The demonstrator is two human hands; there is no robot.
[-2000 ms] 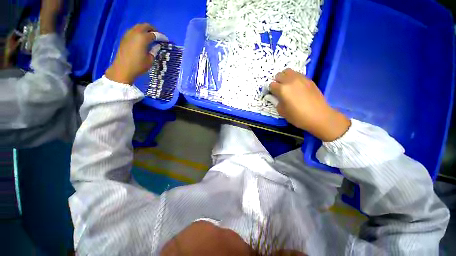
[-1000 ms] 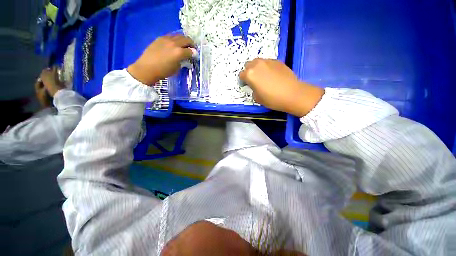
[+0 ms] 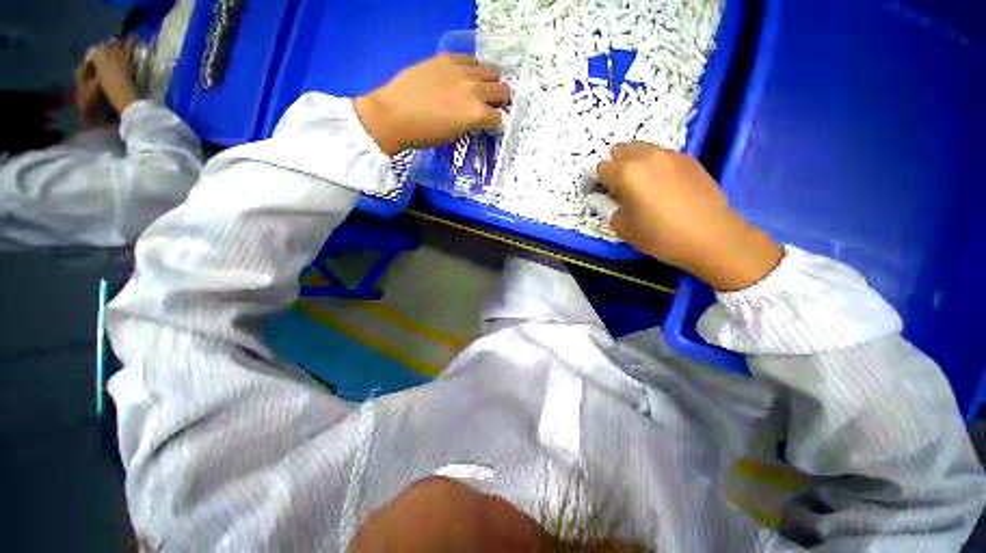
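Small white plastic parts (image 3: 562, 119) lie heaped in the blue middle tray (image 3: 638, 251). A clear plastic box (image 3: 460, 45) at the heap's left edge holds a few slim metal parts (image 3: 472, 157). My left hand (image 3: 438, 103) is over this box, fingers bent, with white finger cots on the fingertips. My right hand (image 3: 676, 205) is at the heap's lower right, thumb and fingertips close together and blurred. I cannot tell whether either hand holds a part. The stack of silver pieces (image 3: 404, 164) is mostly hidden by my left sleeve.
A large blue tray (image 3: 865, 162) stands right of the heap. Another blue tray (image 3: 341, 54) is on the left, with a dark row of pieces (image 3: 218, 43) in a tray beyond it. A neighbouring worker's hands (image 3: 106, 76) show at the upper left. A blue bracket (image 3: 362, 259) is below the bench edge.
My left hand has moved right from the stack of pieces to the clear box, and is still over it. My right hand has stayed at the white heap. The view has shifted.
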